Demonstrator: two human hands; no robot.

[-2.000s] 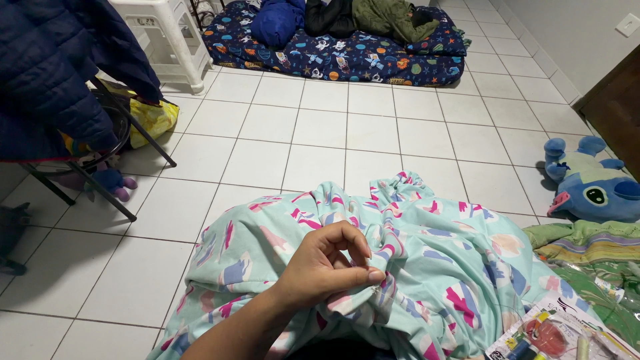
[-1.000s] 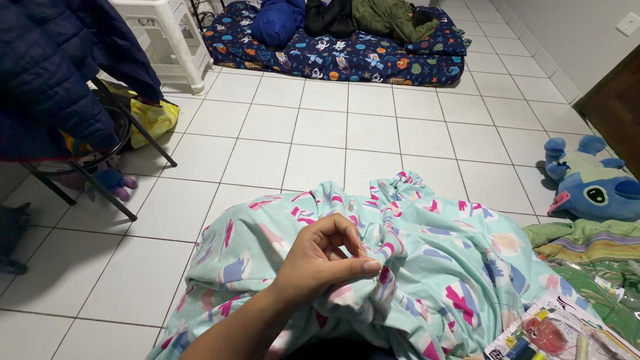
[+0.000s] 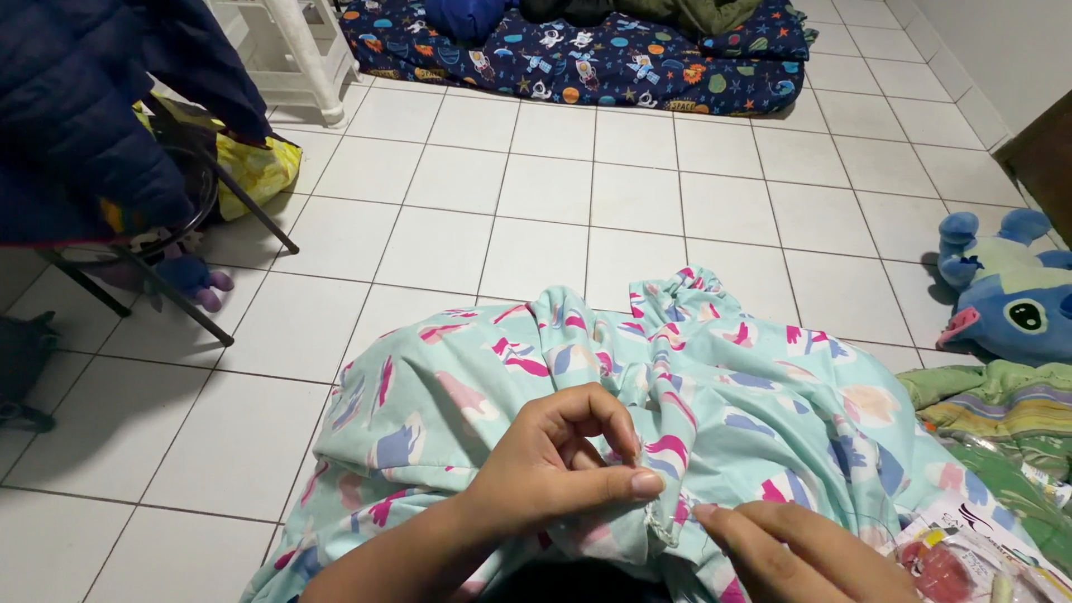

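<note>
Mint-green printed fabric [image 3: 469,377] lies spread in folds across the lower middle of the view, with pink, blue and peach shapes on it. My left hand [image 3: 569,469] pinches a gathered edge of it between thumb and index finger, near the fabric's middle. A frayed, stitched-looking edge [image 3: 662,528] hangs just below that thumb. My right hand [image 3: 787,553] is at the lower right, its fingertips close together beside this edge; whether a needle is between them is too small to tell. A thin dark thread shows on the fabric right of that hand.
A packet of sewing supplies [image 3: 946,561] lies at the lower right, by a green striped cloth [image 3: 997,410]. A blue plush toy [image 3: 1013,293] is on the white tiled floor. At left stand a chair with a dark jacket [image 3: 92,126] and a white plastic rack [image 3: 301,59]; a mattress [image 3: 578,63] lies beyond.
My right hand has come into view at the lower right, near my left hand. The left hand stays on the fabric, its fingers slightly shifted.
</note>
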